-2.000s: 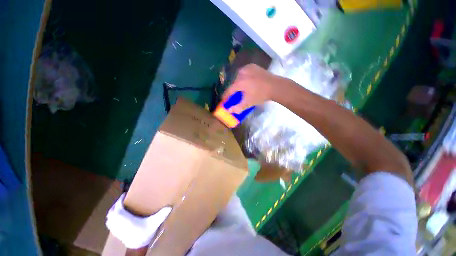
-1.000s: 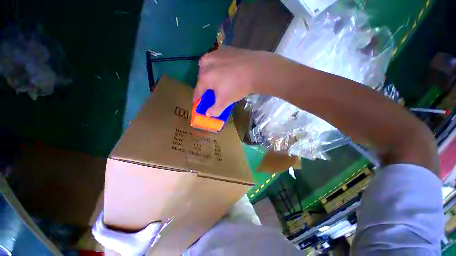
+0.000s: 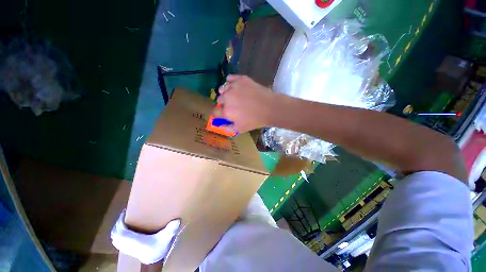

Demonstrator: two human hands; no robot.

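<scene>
A long brown shipping carton [image 3: 184,186] stands tilted in front of my body, its printed end facing up and away. My left hand [image 3: 145,239], in a white glove, grips the carton's lower left side. My bare right hand [image 3: 242,103] is closed around a blue and orange tape dispenser [image 3: 221,126], which is at the printed end face of the carton. The tape itself cannot be made out.
A heap of clear plastic bags [image 3: 330,74] lies right of the carton, below a white panel [image 3: 306,8] with a red button. A black metal frame [image 3: 192,71] stands behind the carton. Crumpled plastic [image 3: 37,79] is at the far left. Pallets [image 3: 367,204] are at the lower right.
My right hand first moved the dispenser left onto the printed end, and it remains there. The carton's end has tipped and shifted in view. My left hand still grips the side.
</scene>
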